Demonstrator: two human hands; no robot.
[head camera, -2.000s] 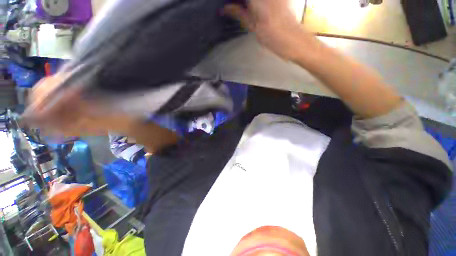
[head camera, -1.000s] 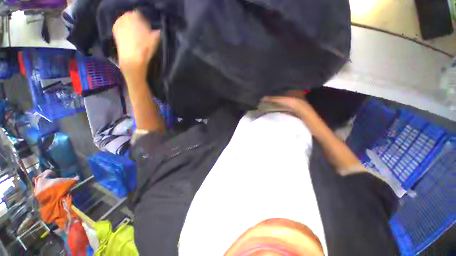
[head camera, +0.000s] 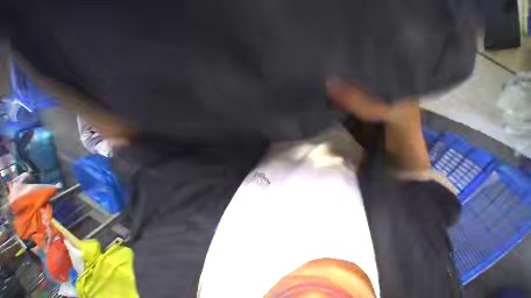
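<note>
A large dark garment fills the top of the picture, blurred by motion, and hangs in front of my chest and over the table's edge. My right hand is at the garment's lower right, its fingers against or in the cloth; the blur hides whether they close on it. My left hand is hidden behind the cloth at the left; only a blurred strip of my left forearm shows below the garment's edge.
A black smartphone and a crumpled clear plastic bag lie on the white table at right. A blue lattice crate stands beside me at right. Orange cloth and lime-yellow cloth hang on a rack at lower left.
The dark garment has come from the table towards me and spread wider across the top. My left hand has gone from plain view behind it. My right hand has risen a little.
</note>
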